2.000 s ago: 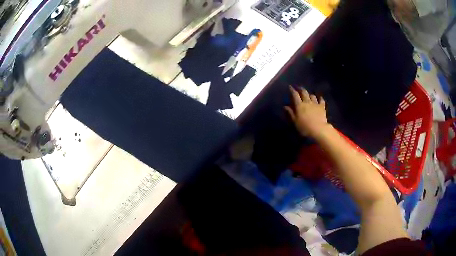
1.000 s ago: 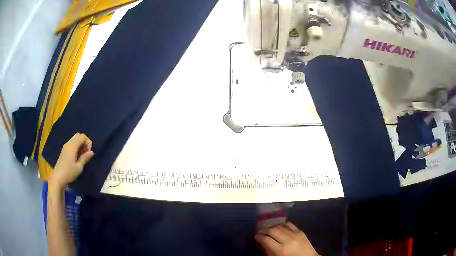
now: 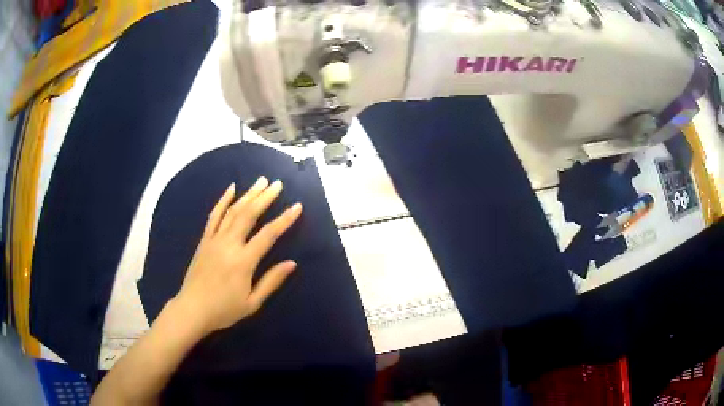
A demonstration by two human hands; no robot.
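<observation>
A navy cut panel (image 3: pixel 325 317) with a curved top end lies in front of the white HIKARI sewing machine (image 3: pixel 444 55). Its upper right corner is close to the presser foot (image 3: pixel 335 152); whether it is under the foot cannot be told. My left hand (image 3: pixel 242 262) lies flat on the panel, palm down, fingers spread. Of my right hand (image 3: pixel 409 400), only a small part shows at the bottom edge, below the table's front edge; its fingers are hidden.
A second navy panel (image 3: pixel 468 214) lies under the machine arm. A long navy stack (image 3: pixel 103 174) lies along the left edge. Snips (image 3: pixel 627 216) lie by navy scraps (image 3: pixel 595 190) at the right. A red basket (image 3: pixel 579 387) and a blue basket (image 3: pixel 67 384) show below.
My left hand has moved from the left stack onto a curved panel now lying before the needle. My right hand has dropped mostly out of the picture. The view has shifted, showing the machine further left.
</observation>
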